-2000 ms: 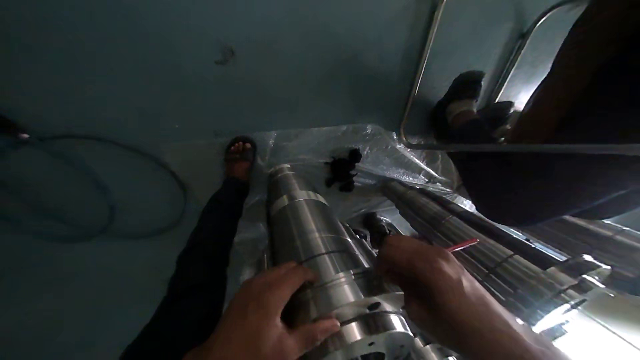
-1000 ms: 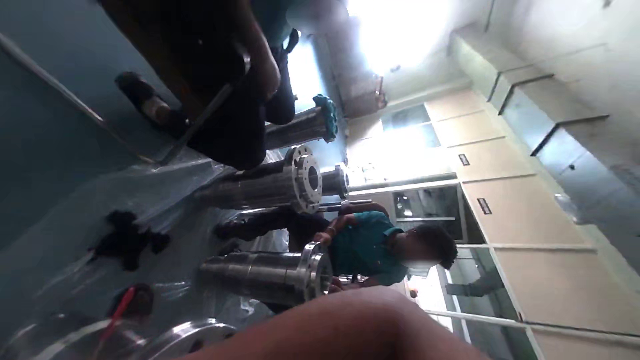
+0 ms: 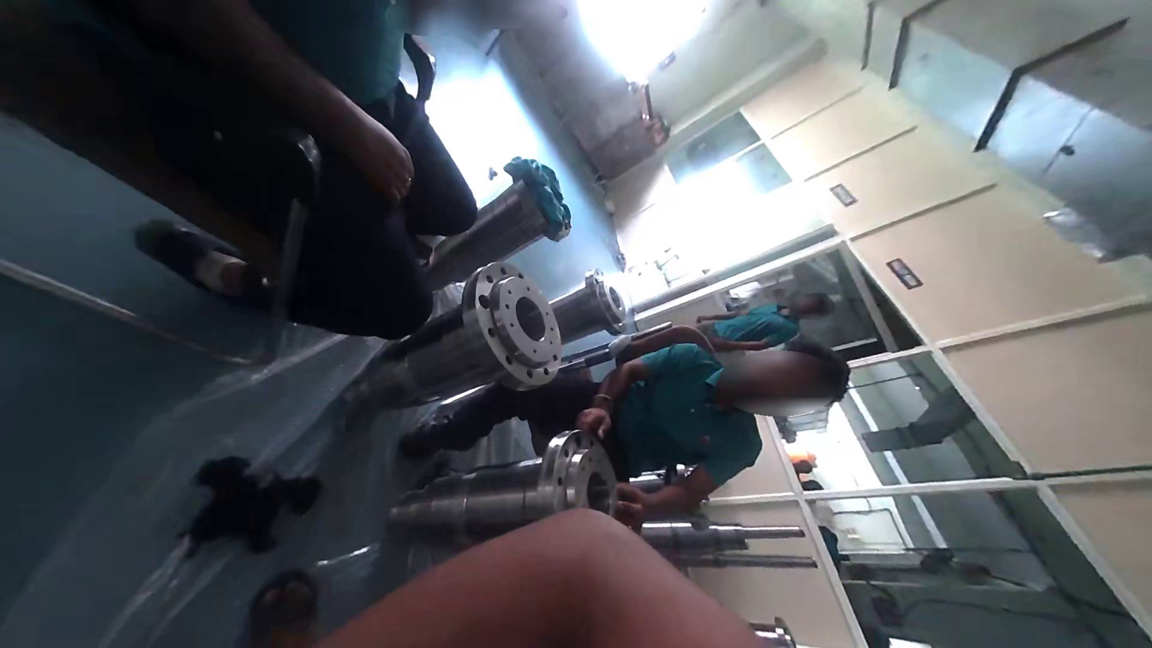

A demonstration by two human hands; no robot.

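A bare forearm and bent elbow fill the bottom centre of the head view, seemingly one of my own arms; neither of my hands can be seen. Just behind the elbow, a flanged steel shaft (image 3: 490, 493) stands on plastic sheeting. Farther left is another flanged steel shaft (image 3: 450, 346) with a ring of bolt holes. Behind it stand a smaller flanged shaft (image 3: 585, 310) and a shaft topped with green cloth (image 3: 499, 229). What my hands touch is hidden.
A co-worker in a green shirt (image 3: 693, 405) has hands at the nearer flange. Another person (image 3: 360, 225) sits at upper left on a metal-framed chair. A dark crumpled cloth (image 3: 243, 504) lies on the plastic sheeting (image 3: 135, 486). Glazed partition panels (image 3: 1008, 378) line the right.
The view has swung strongly from the floor to the room. Two seconds ago both my hands were on a steel shaft; now they are out of sight.
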